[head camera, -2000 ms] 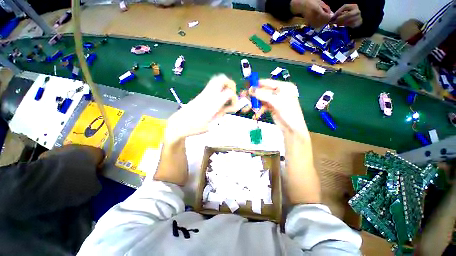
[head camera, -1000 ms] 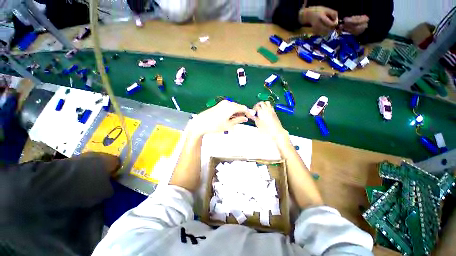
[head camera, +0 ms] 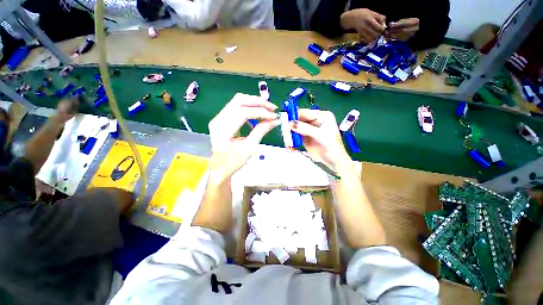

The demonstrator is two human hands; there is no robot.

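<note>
A blue battery cell [head camera: 293, 123] stands nearly upright between my hands, above the white sheet and the belt's near edge. My right hand [head camera: 321, 136] grips it from the right. My left hand [head camera: 241, 132] has its thumb and index finger at a white adhesive piece [head camera: 285, 132] along the cell's left side. Whether the piece is stuck on is hard to tell. A thin wire runs down from the cell beside my right wrist. The open brown box [head camera: 242, 229] full of white pieces [head camera: 284, 221] sits below, between my forearms.
The green conveyor belt [head camera: 223, 89] carries blue cells and pink-and-white units [head camera: 425, 119]. Green PCB panels [head camera: 476, 232] are heaped at right. A yellowish hose [head camera: 111, 95] crosses at left over printed sheets [head camera: 178, 186]. Another person's hands [head camera: 381, 25] work at the far bench.
My hands rose from low over the belt's near edge and moved apart, with the blue cell now upright in view. Another person's arm has come in at far left. Belt items shifted slightly.
</note>
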